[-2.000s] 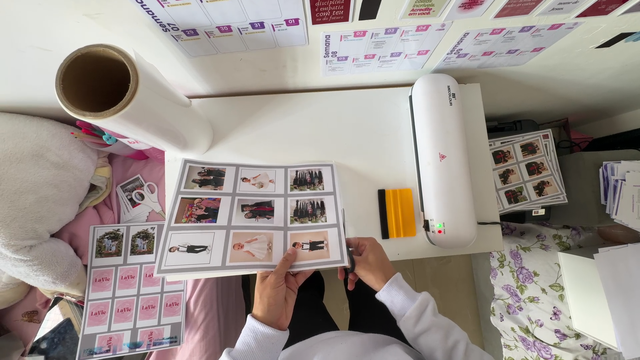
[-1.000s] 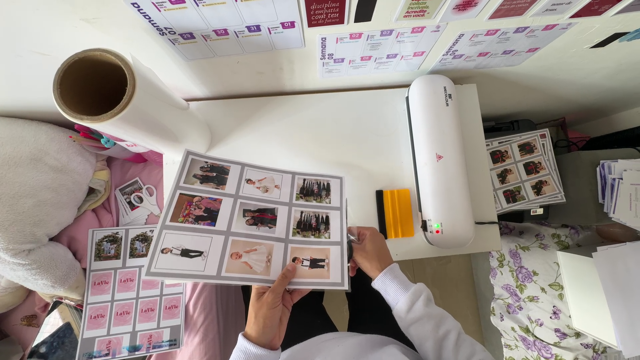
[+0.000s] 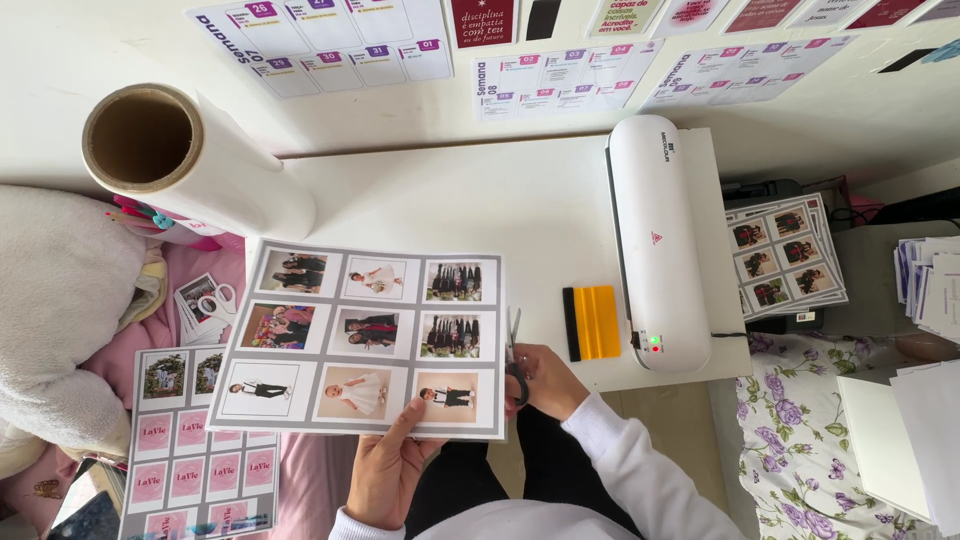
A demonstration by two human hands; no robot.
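Note:
My left hand [image 3: 394, 469] grips the lower edge of a photo sheet [image 3: 339, 301], thumb on top and fingers beneath. The sheet carries rows of small printed pictures on a grey background. In my right hand [image 3: 551, 382] are scissors with black handles [image 3: 517, 379]; their blades point away from me, parted a little, at the sheet's right edge. Right of them, a yellow squeegee with a black edge [image 3: 598, 322] lies on the white table [image 3: 450, 187]. Beyond it stands a white laminator [image 3: 660, 240] with green and red lights lit.
A large roll of film [image 3: 232, 172] stands at the table's left. Further left are a plush toy [image 3: 56, 300], white-handled scissors [image 3: 219, 302] and another printed sheet [image 3: 199, 454]. More photo sheets [image 3: 784, 255] lie right of the laminator, near stacked papers [image 3: 930, 281]. Calendars hang on the wall.
The sheet in my left hand has tilted and turned slightly. The scissors in my right hand, mostly hidden before, now show their blades beside its right edge.

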